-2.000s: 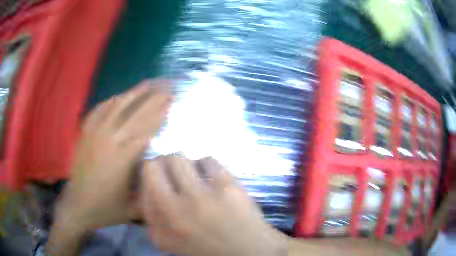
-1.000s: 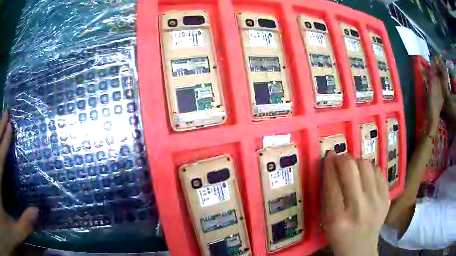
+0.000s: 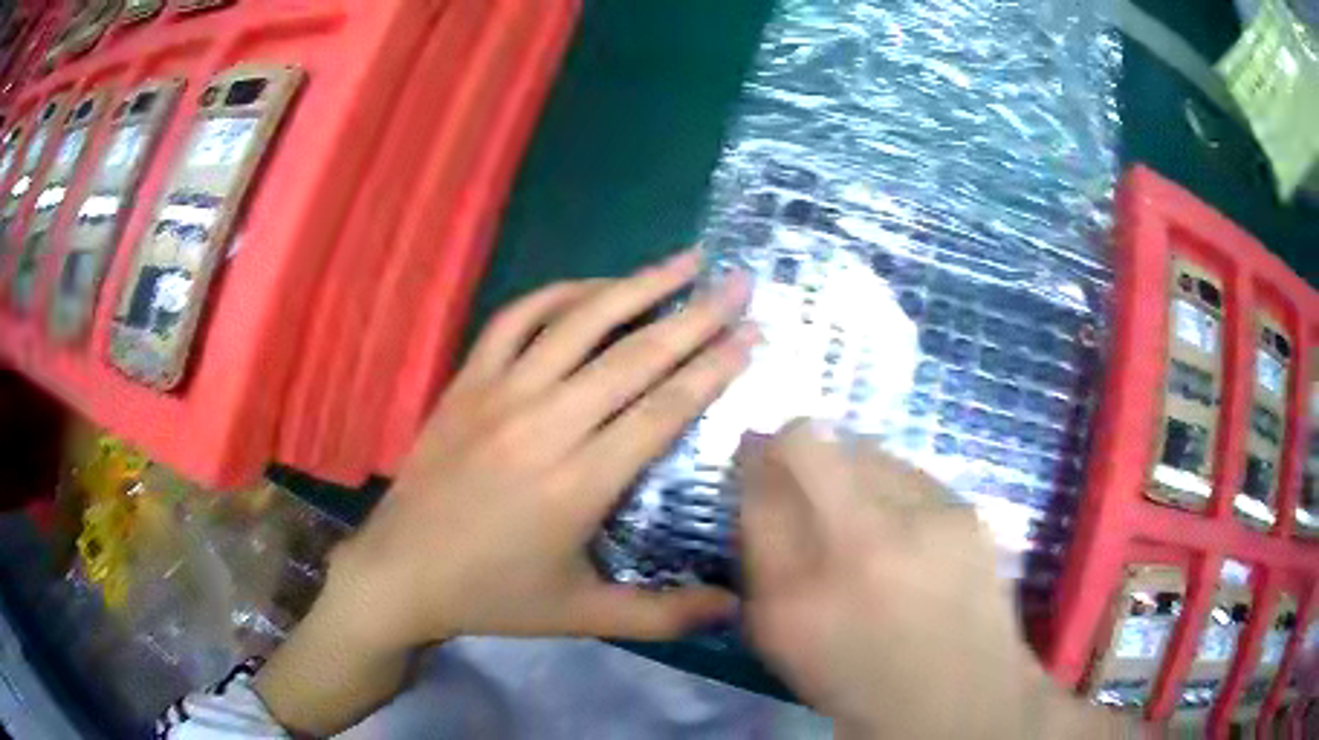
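A dark shiny sheet (image 3: pixel 969 325) with a grid of small dark square pieces lies in front of me, under glaring clear film (image 3: pixel 926 101). My left hand (image 3: pixel 564 434) lies flat on its left part, fingers spread, thumb at its near edge. My right hand (image 3: pixel 868 564) is over the near part of the sheet, fingers bent down and blurred. Its fingertips are partly hidden, so I cannot tell whether they hold a piece.
Stacked red foam trays (image 3: pixel 420 217) stand at the left, gold phones (image 3: pixel 203 217) in the top one. Another red tray (image 3: pixel 1128 362) with phones is at the right. The bench (image 3: pixel 622 116) is green. A pale yellow-green item (image 3: pixel 1273 87) lies at the upper right.
The view has swung left from the right tray to the sheet. My right hand has left a phone in that tray and is over the sheet. My left hand has moved onto the sheet.
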